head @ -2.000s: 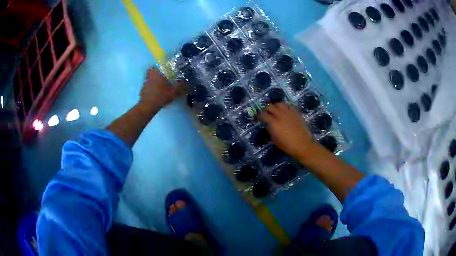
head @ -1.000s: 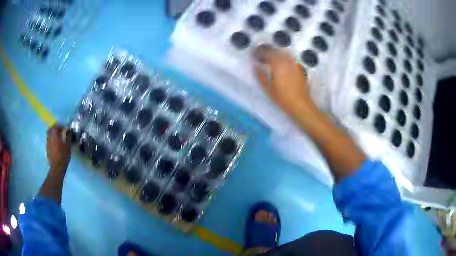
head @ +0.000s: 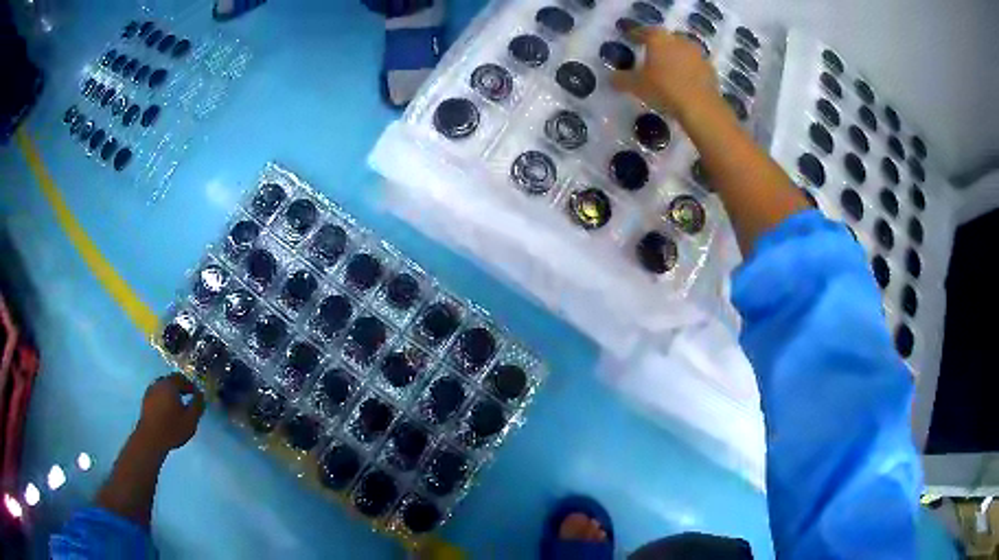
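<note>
A clear tray (head: 362, 352) with round dark parts in its pockets lies on the blue floor in front of me. My left hand (head: 173, 409) is at the tray's left corner, fingers curled; whether it holds the edge I cannot tell. My right hand (head: 661, 68) reaches over a white-backed tray (head: 498, 151) on a low stack to the right. Its fingertips are at a dark round part (head: 617, 56); whether they grip it is unclear. Some round parts in that tray look silvery and ringed.
Another white-backed tray (head: 791, 109) with dark parts stands at the right. A partly filled clear tray (head: 123, 96) lies at the upper left. Another person's foot (head: 413, 60) is at the top. A red crate (head: 15, 383) shows at the left edge.
My right hand has moved from the floor tray to the stacked tray, then farther back across it. The view has shifted right. My left hand stays near the floor tray's edge.
</note>
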